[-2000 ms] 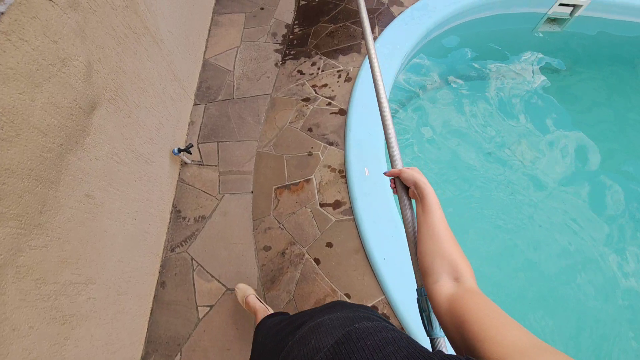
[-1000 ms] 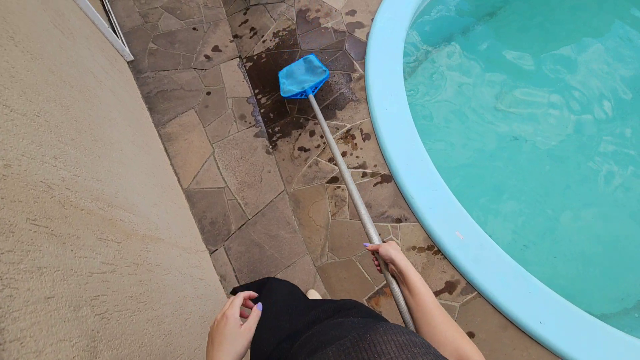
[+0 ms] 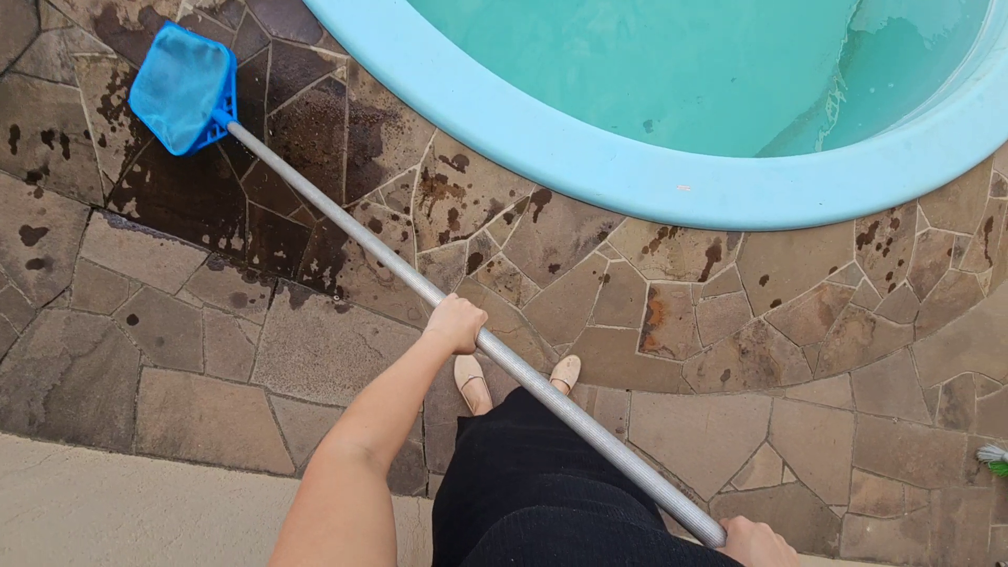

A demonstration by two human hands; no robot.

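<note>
A pool skimmer net with a blue frame and mesh (image 3: pixel 183 88) is at the upper left, over wet paving. Its long grey metal pole (image 3: pixel 354 228) runs diagonally down to the lower right, across the front of my black clothing. My left hand (image 3: pixel 457 323) is wrapped around the middle of the pole. At the lower right my right hand (image 3: pixel 757 543) grips the pole near its end, partly cut off by the bottom of the view. Whether the net touches the stones cannot be told.
The pool's light blue rim (image 3: pixel 551 142) curves across the top, with greenish water (image 3: pixel 669 71) inside it. Irregular stone paving (image 3: pixel 701 433) lies under my beige shoes (image 3: pixel 472 383). A beige wall (image 3: pixel 157 512) borders the lower left. A green and white object (image 3: pixel 994 457) sits at the right edge.
My left hand, free one second ago, has closed around the pole. The net was out of view two seconds ago and now shows at upper left. The view has turned strongly.
</note>
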